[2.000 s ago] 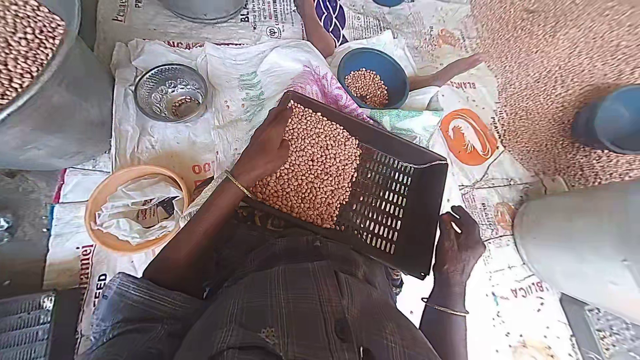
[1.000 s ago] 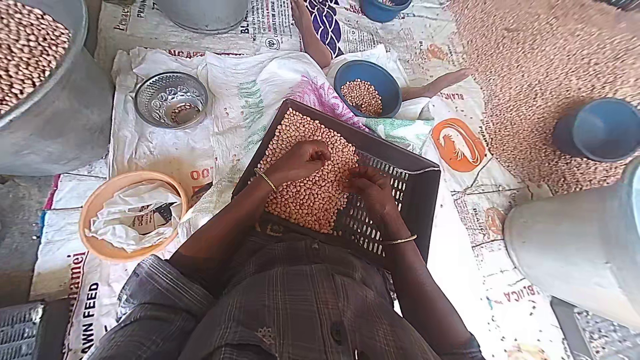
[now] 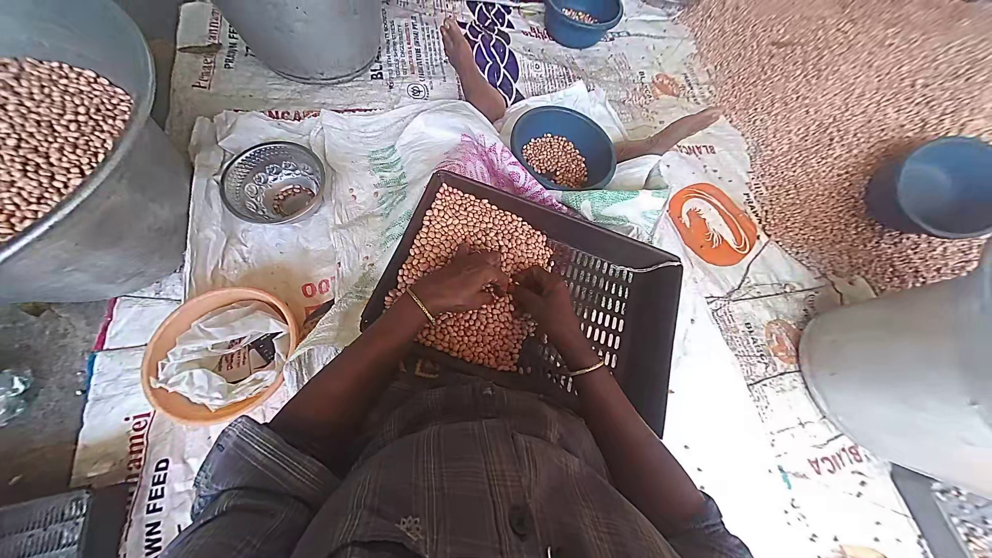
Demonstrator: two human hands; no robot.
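A black slotted plastic crate [image 3: 655, 333] lies tilted across my lap. Pale brown round nuts or beans [image 3: 480, 221] cover its left part, while the slotted floor shows at the right. My left hand [image 3: 465, 283] rests over the pile with its fingers curled. My right hand [image 3: 542, 298] is beside it, at the pile's right edge, fingertips bent inward. The fingertips nearly meet, and whether anything is pinched between them cannot be made out. Just beyond the crate stands a blue plastic bowl [image 3: 601, 147] partly filled with the same kind of nuts.
A large metal pot [image 3: 147, 201] full of nuts is at left, near a perforated metal bowl [image 3: 236, 190] and an orange basin [image 3: 167, 333]. Another person's bare foot [image 3: 473, 77] is ahead. At right are a spread heap [image 3: 806, 116], a blue tub [image 3: 891, 194] and a metal vessel [image 3: 876, 364].
My right hand was at the crate's right outer edge two seconds ago and is now over the nuts near my left hand. My left hand has moved from the pile's upper left toward its middle.
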